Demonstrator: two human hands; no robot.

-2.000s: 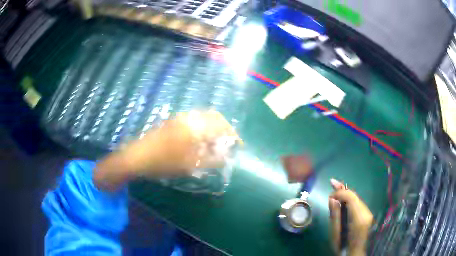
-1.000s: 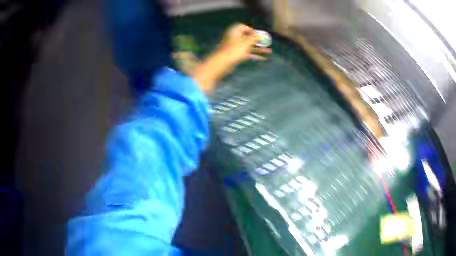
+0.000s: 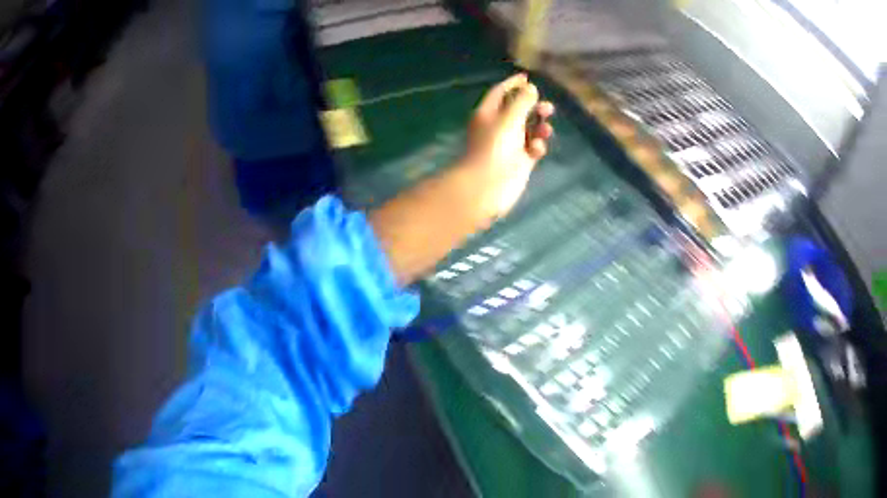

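Observation:
My left hand (image 3: 506, 146), bare with a bright blue sleeve, reaches over the far end of a large clear blister tray (image 3: 584, 292). Its fingers are curled around a small, dark-edged round component (image 3: 533, 123), mostly hidden and blurred. The tray lies on the green mat (image 3: 452, 389), and its ribbed pocket rows shine with glare. My right hand is out of the picture.
A loaded parts tray (image 3: 715, 131) with a tan edge (image 3: 652, 156) stands beyond. Paper strips (image 3: 763, 394) lie across the red and blue line tape (image 3: 743, 348). A blue shallow box (image 3: 815, 277) is at the right. Dark blue clothing (image 3: 263, 88), apparently another person's, is at the upper left.
The view has swung left, and the fixture and my right hand have left it. My left hand has moved to the tray's far end; its fingers are more curled than one second ago.

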